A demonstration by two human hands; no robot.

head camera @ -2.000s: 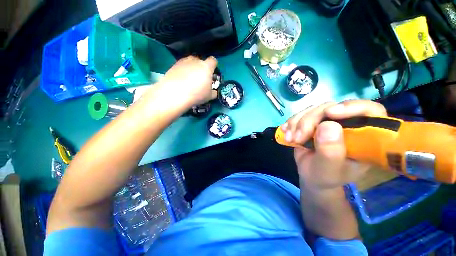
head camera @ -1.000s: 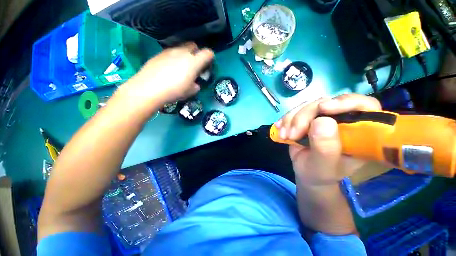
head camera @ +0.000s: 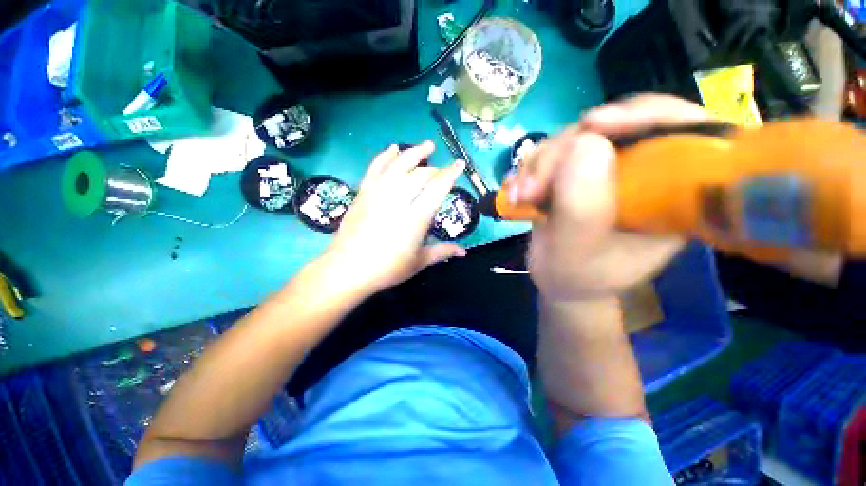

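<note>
My right hand (head camera: 593,204) is closed around the orange electric screwdriver (head camera: 679,190), whose front end points left toward the housings; its bit is hard to see. My left hand (head camera: 389,214) is open, fingers spread, with a black round housing with a board (head camera: 454,214) between its fingertips and thumb; whether it touches is unclear. A second housing (head camera: 325,203) is by its wrist side, a third (head camera: 272,183) further left, and another (head camera: 284,125) behind. Part of one shows behind my left fingers. One more (head camera: 527,149) is partly hidden by my right hand.
Dark tweezers (head camera: 460,152) lie behind the housings, near the tub of small parts (head camera: 498,66). Solder reel (head camera: 85,184), paper slips (head camera: 195,157) and green bin (head camera: 142,71) are at left. Side cutters (head camera: 9,294) are at the far left edge. A black machine (head camera: 332,43) stands behind.
My left hand has come from the back of the cluster toward the front right, fingers now spread. The screwdriver has moved up and left, close to the housings. The view has shifted right.
</note>
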